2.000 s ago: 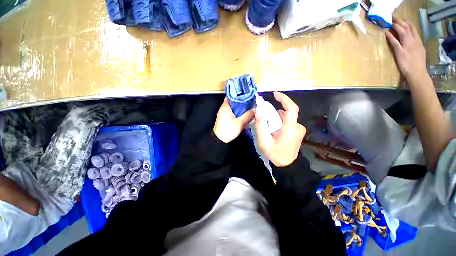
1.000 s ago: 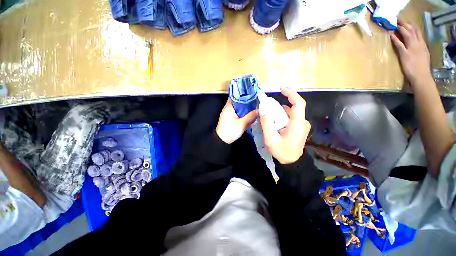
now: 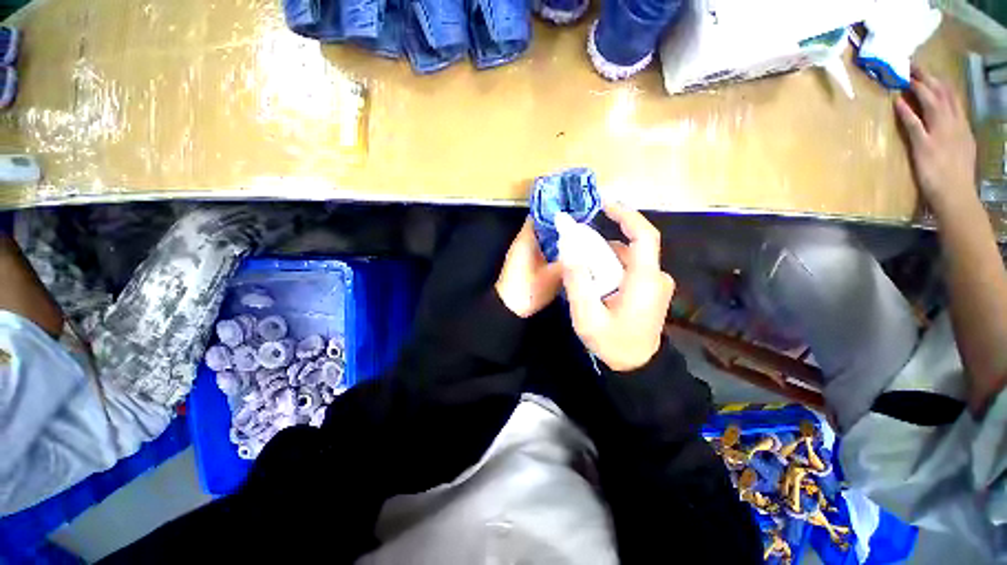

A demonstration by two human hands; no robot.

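Observation:
My left hand (image 3: 528, 274) holds a blue denim piece (image 3: 549, 212) upright at the bench's front edge, its open mouth facing up. My right hand (image 3: 627, 298) grips a white squeeze bottle (image 3: 592, 263). The bottle's tip lies at the near rim of the denim piece's mouth; whether it touches is unclear. The lower part of the piece is hidden by my hands and the bottle.
Several denim pieces (image 3: 433, 35) lie at the bench's far side, beside a white packet (image 3: 751, 42). A neighbour's hand (image 3: 939, 138) rests at right. Blue bins hold pale ring parts (image 3: 274, 353) at left and tan curved parts (image 3: 786, 475) at right.
The bottle's tip has moved from the right side of the denim piece to the near rim of its mouth. The bench and bins have shifted right in view.

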